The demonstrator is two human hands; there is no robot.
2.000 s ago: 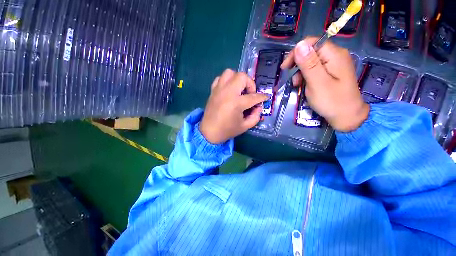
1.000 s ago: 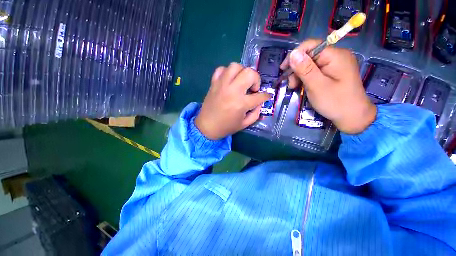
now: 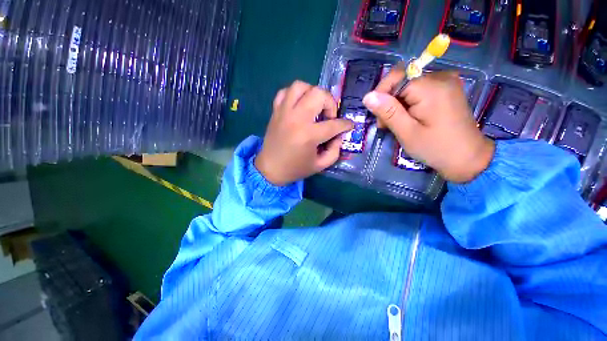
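A black mobile phone with red edges (image 3: 360, 80) lies back up in the left front pocket of the clear blister tray (image 3: 406, 186). My right hand (image 3: 436, 120) grips a slim grey tool with a yellow wrapped end (image 3: 431, 54); its tip is hidden by my fingers near the phone's right edge. My left hand (image 3: 303, 132) is at the phone's left side, index fingertip on its lower end by the white and blue patch. Whether it pinches a small part cannot be told. A second phone (image 3: 409, 160) lies mostly under my right hand.
More phones lie in the back row, one at the left (image 3: 383, 20). Others lie in front pockets to the right (image 3: 509, 110). A tall see-through tray stack (image 3: 120, 80) stands at the left. Green floor with yellow-black tape (image 3: 174, 191), a cardboard piece and a dark crate show below left.
My right hand has moved slightly left, and the tool's yellow end has shifted left and down. My left hand has moved slightly left and stays at the same phone.
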